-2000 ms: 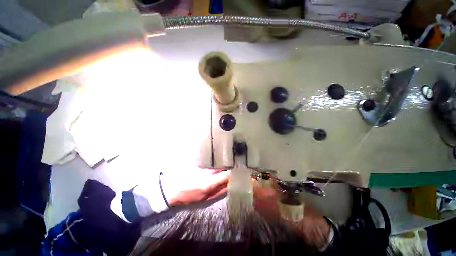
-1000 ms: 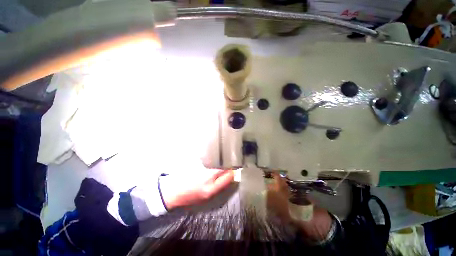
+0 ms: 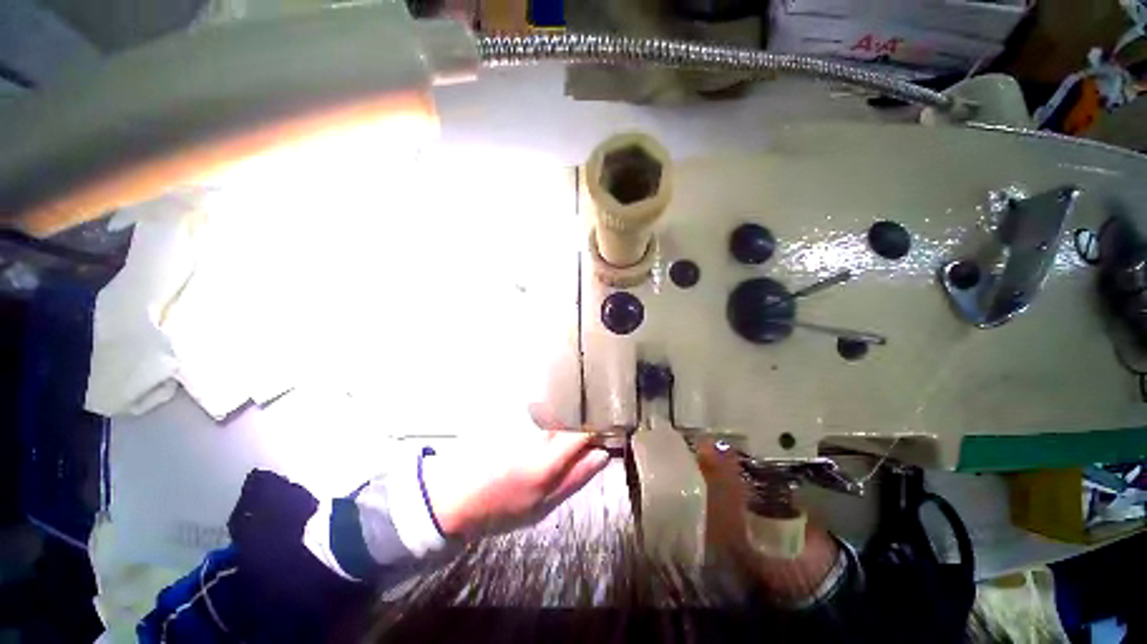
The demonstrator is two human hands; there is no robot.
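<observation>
The cream sewing machine head (image 3: 931,377) fills the middle and right. My left hand (image 3: 516,484) lies left of the upright pale guard (image 3: 669,497), its fingertips close together beside the presser area; glare and the guard hide what is under them. My right hand (image 3: 726,497) is just right of the guard, partly hidden by the guard and the thread tension parts (image 3: 774,491); its fingertips are not clear. White fabric pieces (image 3: 145,340) lie left of the head, mostly washed out by lamp glare.
The lamp shade (image 3: 239,120) hangs at upper left on a ribbed metal arm (image 3: 704,53). A tall cream knob (image 3: 625,208) stands on the head. Black-handled shears (image 3: 925,528) lie right of my right hand. A yellow parts box (image 3: 1048,503) is at far right.
The machine head and lamp have shifted right in the picture as the view moved. My left hand has shifted right with them and stays close to the guard. My right hand remains behind the guard.
</observation>
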